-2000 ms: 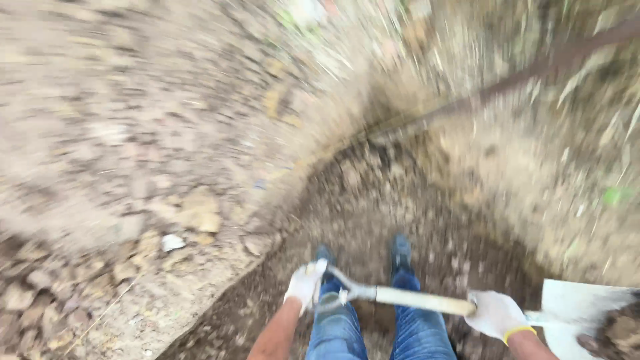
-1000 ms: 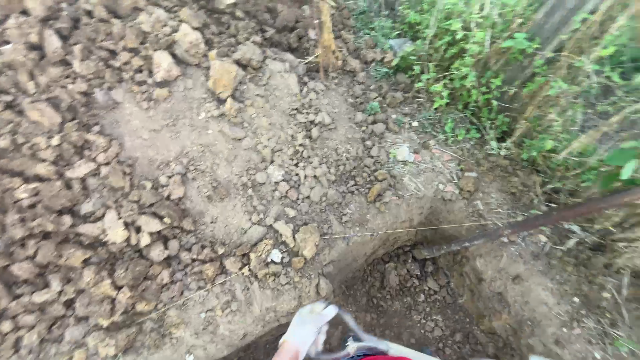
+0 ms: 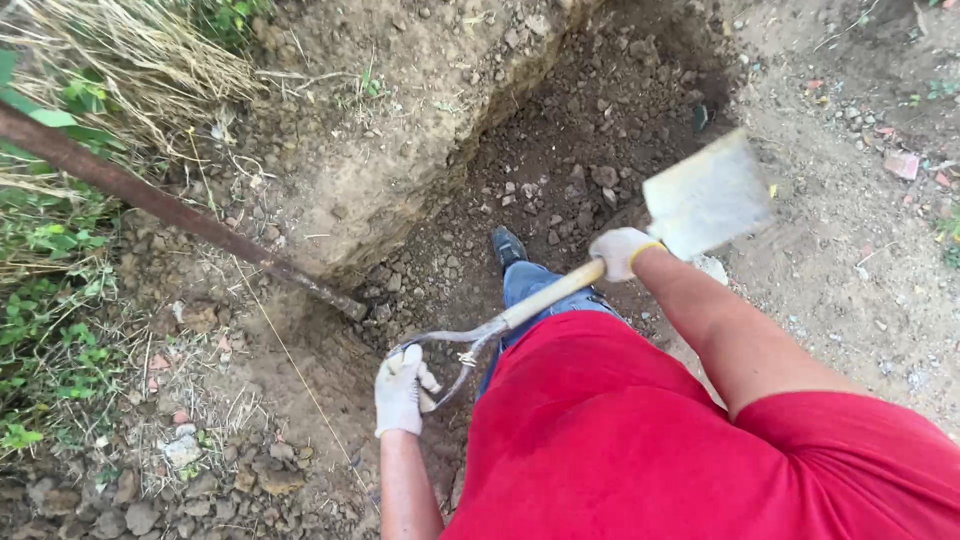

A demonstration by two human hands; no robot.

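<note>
A shovel (image 3: 553,294) with a wooden shaft and a metal D-handle lies across the front of my body. My left hand (image 3: 401,390), in a white knit glove, is closed round the D-handle. Close to the blade, my right hand (image 3: 621,253), gloved the same way with a yellow cuff, grips the shaft. The flat metal blade (image 3: 709,193) carries no heap of soil and is slightly blurred. Below it is an earthen trench (image 3: 570,150) with loose soil and stones, where one of my shoes (image 3: 509,247) stands.
A rusty metal pipe (image 3: 172,206) slants from the left into the trench. A thin string (image 3: 300,375) runs along the ground at the left. Dry grass (image 3: 172,60) and green plants (image 3: 52,322) border the left side. Clods (image 3: 142,517) lie at the lower left, and a brick fragment (image 3: 901,165) at the right.
The view has swung round strongly. Two seconds ago dark soil lay on the shovel blade; now the blade holds no heap. The shovel was in both hands then as well.
</note>
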